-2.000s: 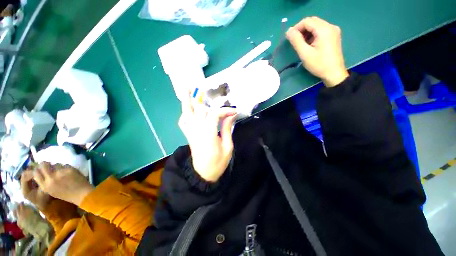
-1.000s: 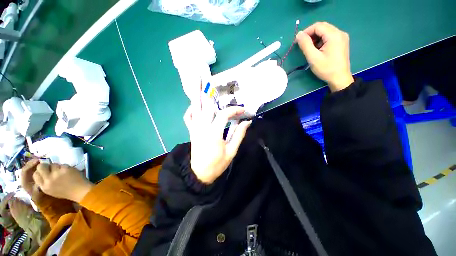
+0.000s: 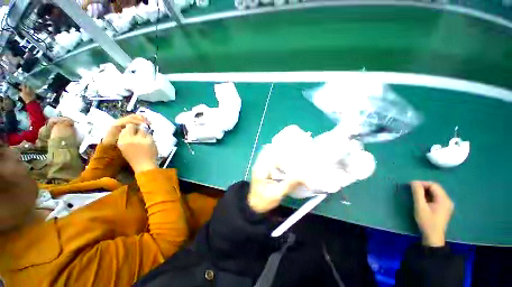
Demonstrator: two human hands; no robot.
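Note:
A white camera housing [image 3: 320, 160] is held over the green bench in front of me, blurred and overexposed. Its slim white antenna [image 3: 297, 216] points down and left past the bench edge. My left hand [image 3: 269, 188] grips the housing's left end. My right hand [image 3: 432, 210] is apart from it, over the bench's front edge at the right, with thumb and fingers curled; whether anything small is between the fingertips cannot be told. A small white round shell [image 3: 450, 153] lies beyond my right hand. No wires of the housing can be made out.
A clear plastic bag [image 3: 387, 115] lies behind the housing. Another white housing [image 3: 216, 120] rests to the left. A person in orange sleeves [image 3: 160, 202] works on white parts at the left. A pale rail [image 3: 359, 78] and green conveyor [image 3: 337, 45] run behind; blue plastic [image 3: 387, 255] shows below.
The view has swung up and left. The housing has turned over, its antenna now pointing down-left. My right hand is farther from the housing, and the red-and-dark wire near it no longer shows.

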